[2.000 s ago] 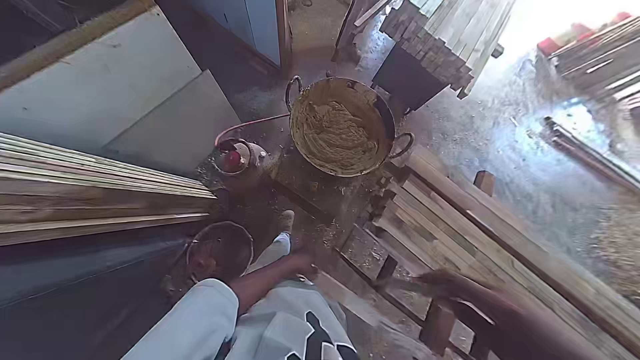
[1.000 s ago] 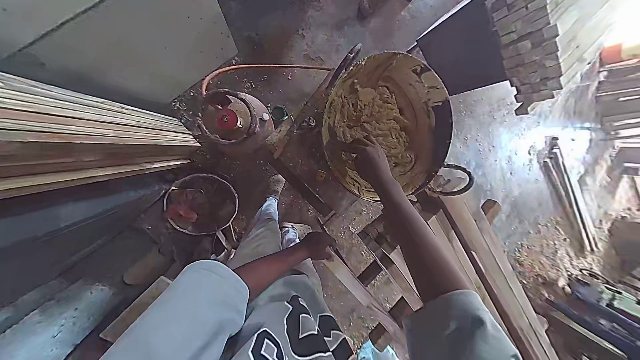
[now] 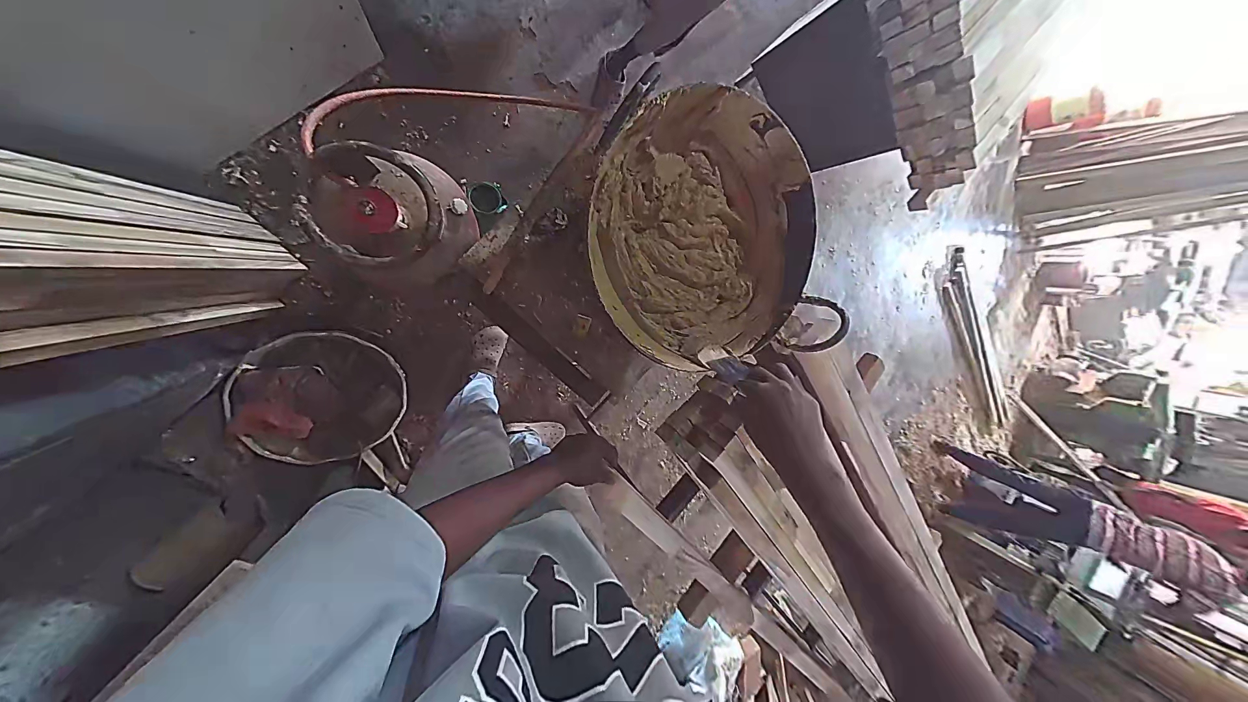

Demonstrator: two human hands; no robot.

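A large round metal pan [image 3: 799, 224] with loop handles holds a thick yellow-brown paste [image 3: 682, 244]. At the pan's lower rim is my right hand [image 3: 780, 395], its fingers closed around a small scraper or brush [image 3: 723, 365] whose exact kind is unclear. My left hand [image 3: 585, 458] is lower left of the pan, curled at the end of a long wooden strip [image 3: 653, 522] that runs down to the right; its fingers appear closed on the strip.
Left of the pan stands a gas cylinder [image 3: 444, 210] with an orange hose [image 3: 429, 93]. A bucket [image 3: 400, 390] is below it. Stacked wooden boards [image 3: 127, 263] lie at the left, wooden strips [image 3: 858, 439] at lower right. A person [image 3: 1102, 522] is at the far right.
My right hand reached into the paste one second ago and is now at the pan's lower rim. My left hand remains by the wooden strip.
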